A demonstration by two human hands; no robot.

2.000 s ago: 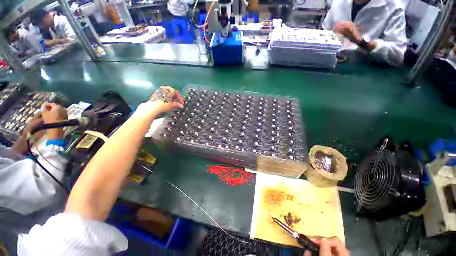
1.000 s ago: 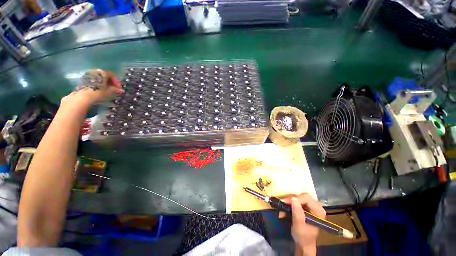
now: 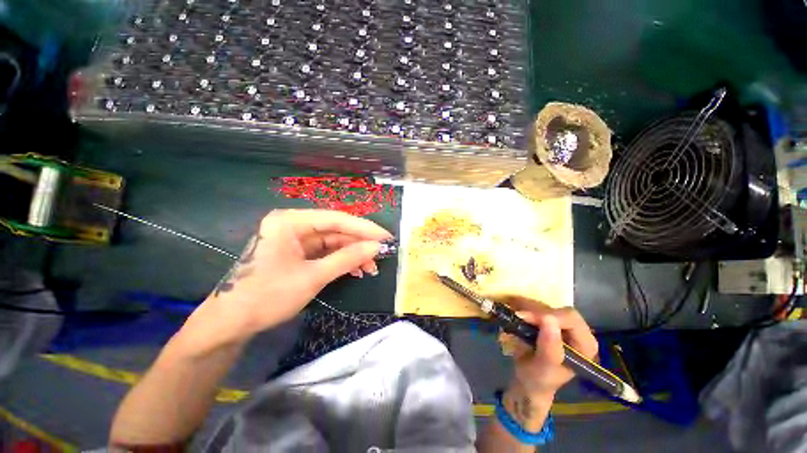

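My left hand (image 3: 305, 264) is at the left edge of the pale yellow pad (image 3: 531, 239), its thumb and fingertips closed on a small dark and silvery component (image 3: 387, 247). My right hand (image 3: 557, 345) holds the soldering iron (image 3: 515, 322), whose thin metal tip points up and left over the lower part of the pad. A pile of red lead wires (image 3: 336, 192) lies on the bench left of the pad. Solder wire (image 3: 168, 230) runs from the left and passes behind my left hand and wrist. The component tray (image 3: 310, 71), with rows of dark parts, lies beyond the wires.
A solder spool on its stand (image 3: 42, 196) is at the far left. A tan rough-rimmed cup (image 3: 591, 142) with silvery contents stands behind the pad. A black fan (image 3: 681, 181) with a wire grille is right of it. Dark scraps (image 3: 476, 269) lie on the pad.
My left hand has moved from the tray's left side to the pad's left edge and now holds a component. The view has tilted downward. My right hand still holds the iron over the pad.
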